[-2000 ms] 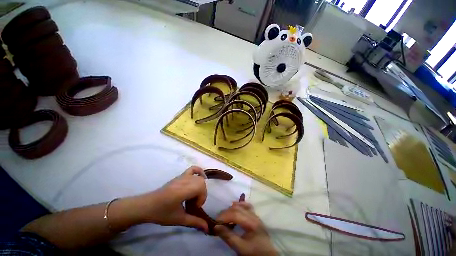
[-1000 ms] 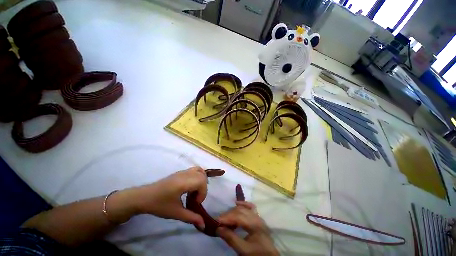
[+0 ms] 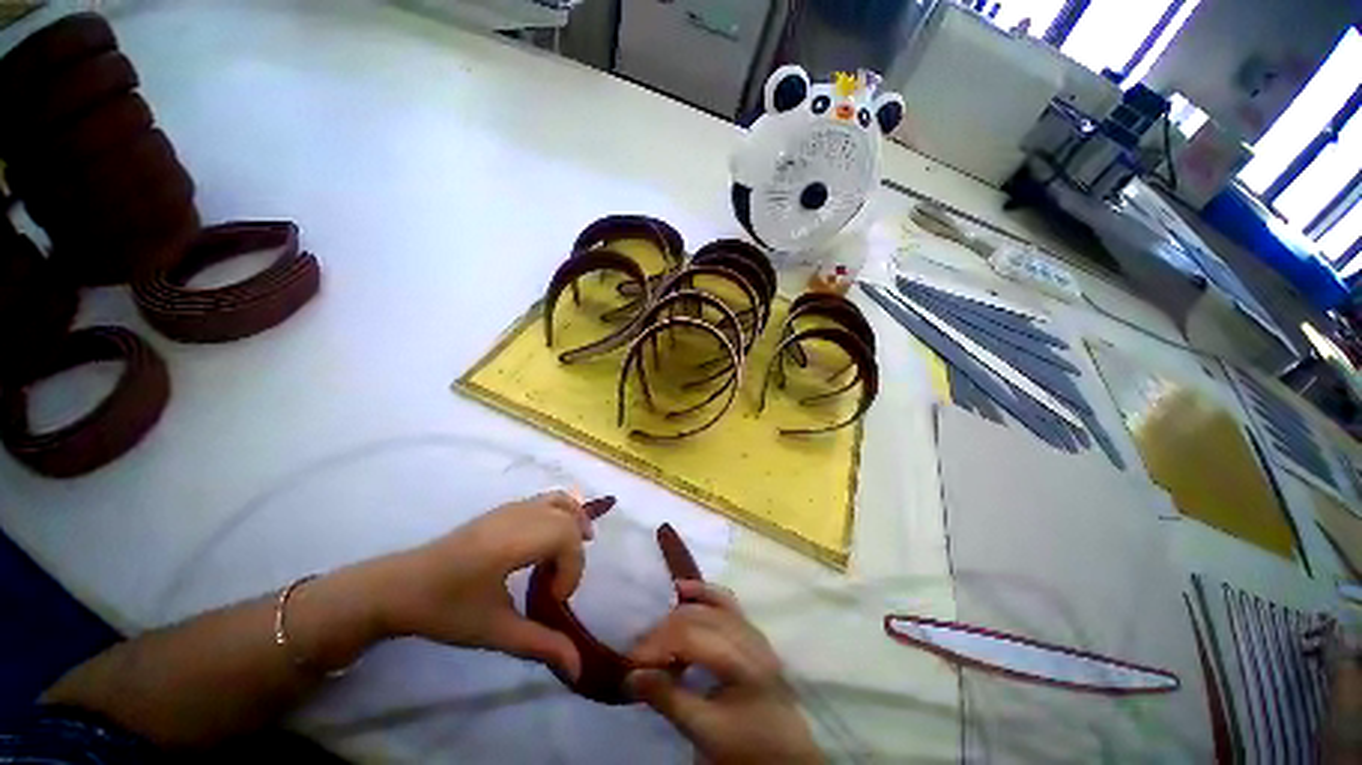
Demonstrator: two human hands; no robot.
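Observation:
A reddish-brown leather strip [image 3: 595, 667] is bent into an open loop, its two tapered ends pointing up and away from me. My left hand [image 3: 501, 575] grips the loop's left side between thumb and fingers, with one tip showing past the fingers. My right hand [image 3: 725, 673] grips the lower right of the loop, the other tip standing above its fingers. Parts of the strip are hidden by both hands. Curved dark brown strips [image 3: 681, 366] stand clustered on a yellow board [image 3: 762, 486] beyond my hands.
Coiled strips [image 3: 224, 284] and stacked coils [image 3: 105, 150] stand left. A pale pointed strip [image 3: 1031, 655] lies right. Grey strips [image 3: 993, 359] fan out behind it, near a panda fan [image 3: 810, 168]. Another person's hand [image 3: 1334, 680] is at the far right edge, by narrow strips [image 3: 1270, 665].
The view has shifted slightly, moving the table things left. The strip's right end shows longer above my right hand; the left end shows less. Both hands still hold the strip.

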